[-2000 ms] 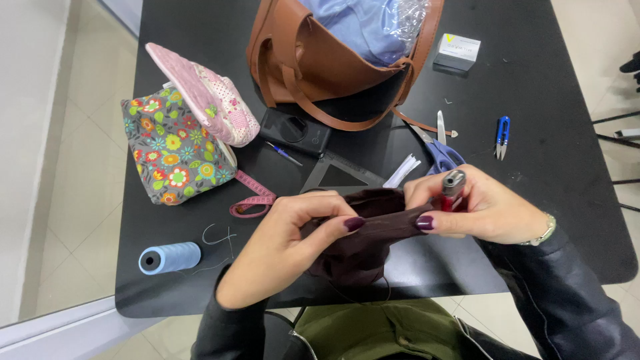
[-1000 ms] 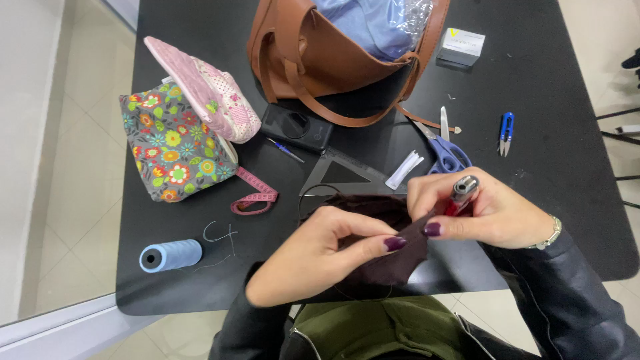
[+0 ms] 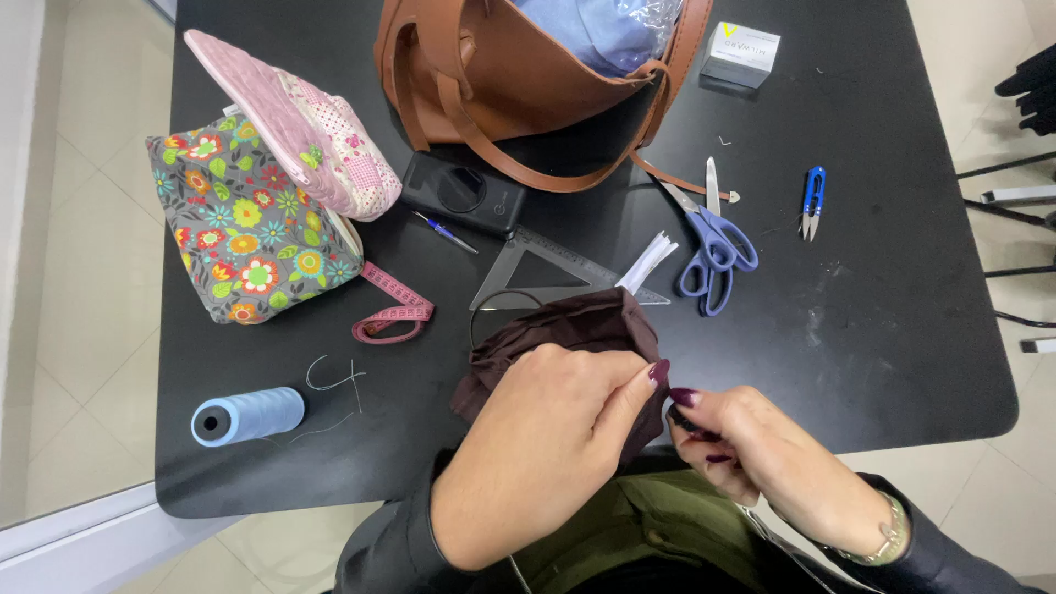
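Dark brown fabric (image 3: 577,326) lies bunched at the table's near edge, with a thin dark cord looping out of its left side. My left hand (image 3: 561,429) pinches the fabric's right edge between thumb and forefinger. Close by on the right, my right hand (image 3: 734,437) has thumb and fingers closed around a small dark item, mostly hidden, beside the cloth edge; what it is I cannot tell. Beyond the fabric lie a clear plastic set square (image 3: 569,268) and a bundle of white strips (image 3: 648,262).
Purple-handled scissors (image 3: 714,247), blue thread snips (image 3: 813,202) and a small white box (image 3: 740,54) are to the right. A brown bag (image 3: 528,82) and a black power bank (image 3: 462,194) stand behind. Leftward are a floral pouch (image 3: 256,223), pink tape measure (image 3: 396,305) and light blue thread spool (image 3: 252,415).
The red tool with a metal end, seen in my right hand earlier, no longer shows. My right hand has turned and moved down, and both hands are nearer the table's front edge.
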